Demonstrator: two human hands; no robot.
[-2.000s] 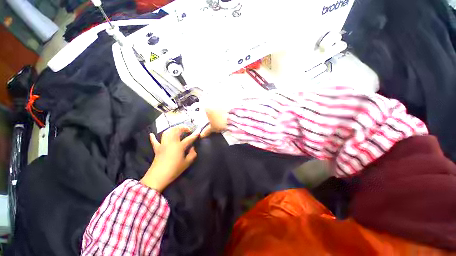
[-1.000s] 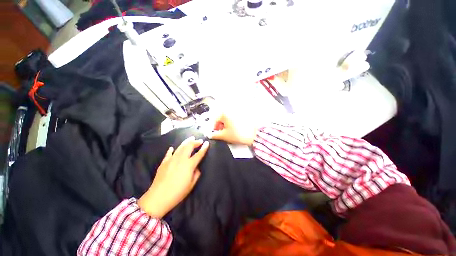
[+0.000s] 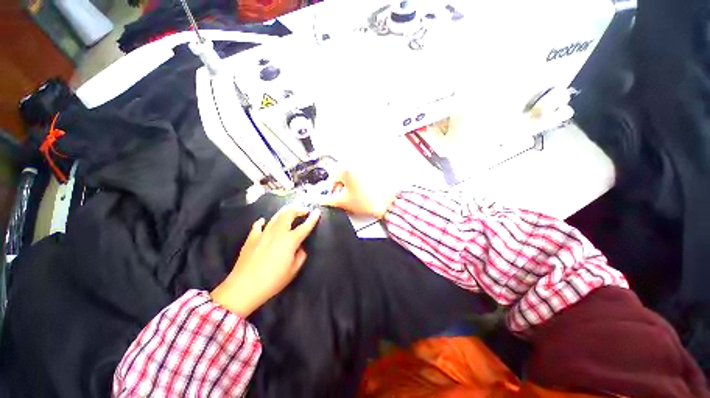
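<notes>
A large black garment (image 3: 335, 288) covers the left side and the lap, with its edge at the needle area (image 3: 300, 183) of the white sewing machine (image 3: 405, 70). My left hand (image 3: 268, 253) lies palm down on the cloth just in front of the presser foot, fingertips at the cloth edge. My right hand (image 3: 352, 196) is right of the needle area, its thumb and fingertips together at the cloth edge. The fingertips of both hands are close together. Glare and blur hide the exact stitch point.
A slim dark and red tool (image 3: 427, 151) lies under the machine arm. An orange-red cord (image 3: 53, 144) is at the far left. More black cloth (image 3: 662, 155) hangs at the right. Orange clothing (image 3: 444, 369) shows at the bottom.
Since two seconds ago the view has shifted and the right hand has moved back from beside the presser foot. The cloth now covers the plate in front of the foot. Both hands moved slightly in the last second.
</notes>
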